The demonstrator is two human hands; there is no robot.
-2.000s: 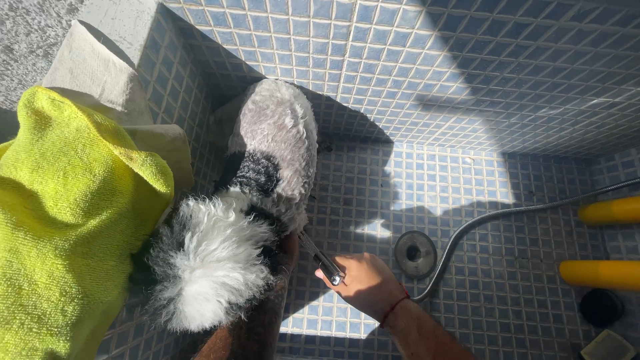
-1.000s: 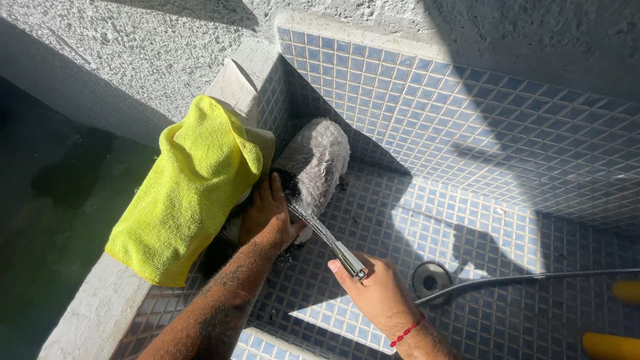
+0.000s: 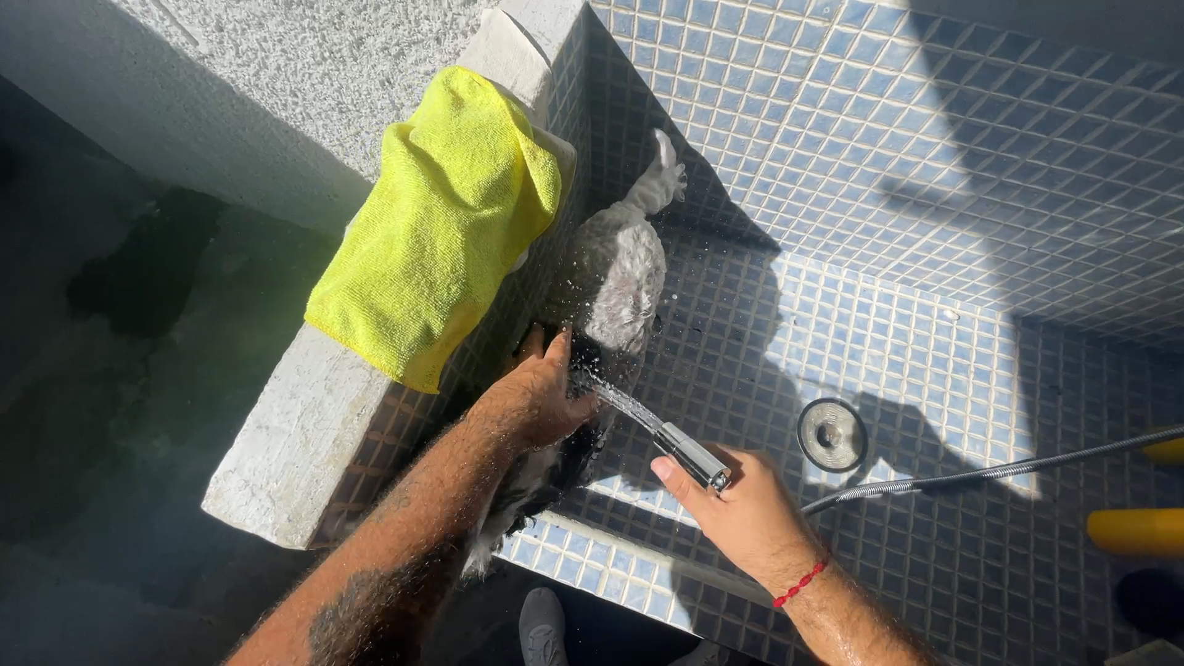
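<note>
A small dog [image 3: 624,277] with wet grey-white and black fur stands in a blue-tiled basin, its tail raised toward the back wall and its head partly hidden by my left arm. My left hand [image 3: 541,393] lies with spread fingers on the dark fur behind its neck. In my right hand [image 3: 745,504] is a chrome shower head [image 3: 689,455], which sends a jet of water onto the fur beside my left fingers. Its metal hose [image 3: 980,472] runs off to the right.
A yellow-green microfiber towel [image 3: 444,222] drapes over the white ledge [image 3: 296,444] on the left. A round drain [image 3: 832,435] sits in the basin floor. At the right edge are yellow bottle-like objects [image 3: 1133,532] and a dark round thing [image 3: 1150,601]. A shoe [image 3: 542,629] shows below the basin's front edge.
The view has shifted considerably. Water now visibly streams onto the dog, and its tail shows raised. My left hand, largely hidden two seconds ago, rests on the dark fur; my right keeps hold of the shower head.
</note>
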